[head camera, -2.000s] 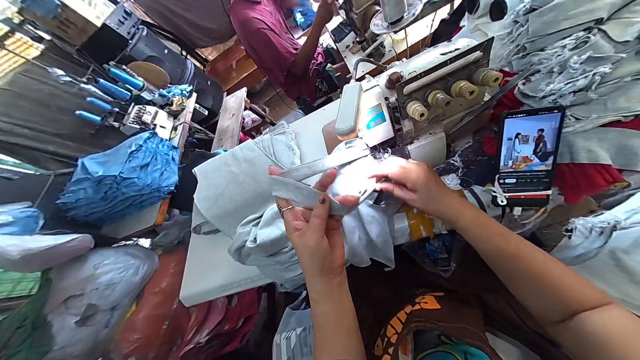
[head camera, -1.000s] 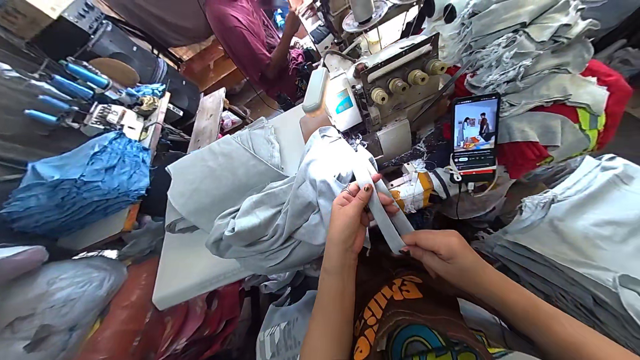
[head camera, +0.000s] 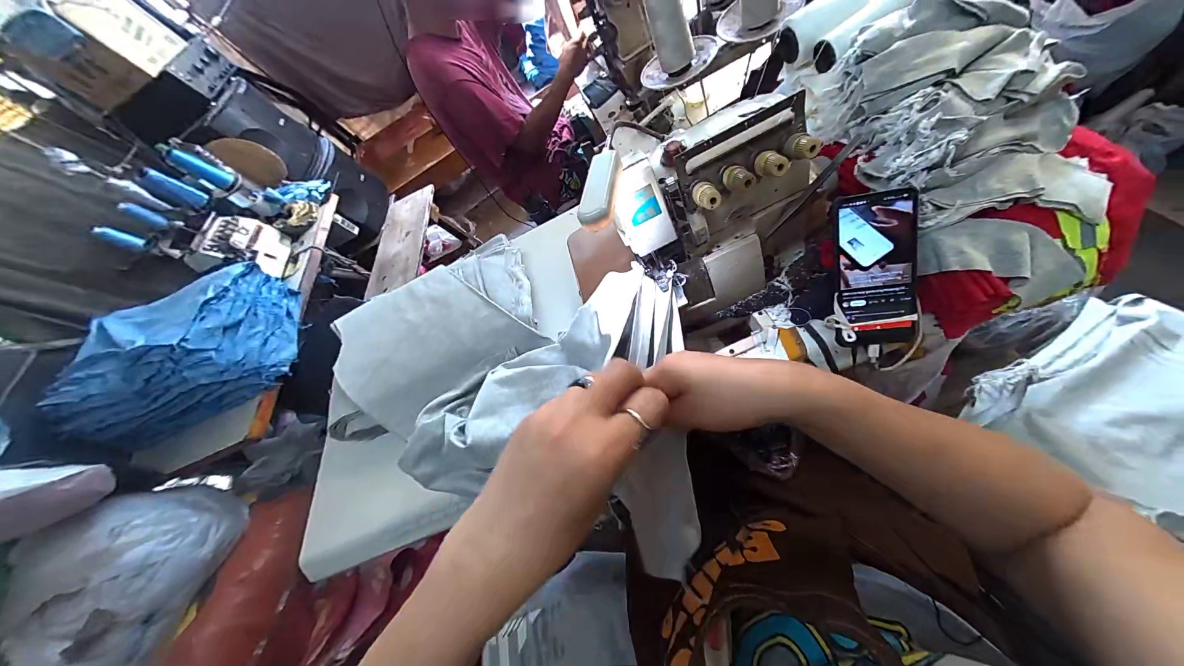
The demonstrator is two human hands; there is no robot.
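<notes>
An overlock sewing machine (head camera: 731, 194) stands ahead of me, and pale grey fabric strips (head camera: 652, 319) run from its needle area toward me. My left hand (head camera: 592, 416) is closed on the strips, a ring on one finger. My right hand (head camera: 708, 388) meets it, its fingers also closed on the strips at the same spot. Below both hands a loose strip end (head camera: 661, 509) hangs over my lap. More light grey fabric (head camera: 481, 388) lies bunched and folded on the white machine table (head camera: 379, 527), to the left of my hands.
A lit phone (head camera: 876, 264) is propped right of the machine. Grey cut pieces (head camera: 971, 120) are piled behind it, with more cloth (head camera: 1101, 398) at right. Blue fabric (head camera: 185, 342) lies by another machine at left. Beyond the table is a person in a maroon shirt (head camera: 481, 92).
My hands, apart at the strips one second ago, have come together on them near the machine. The strip end now hangs below them. The phone's picture has changed.
</notes>
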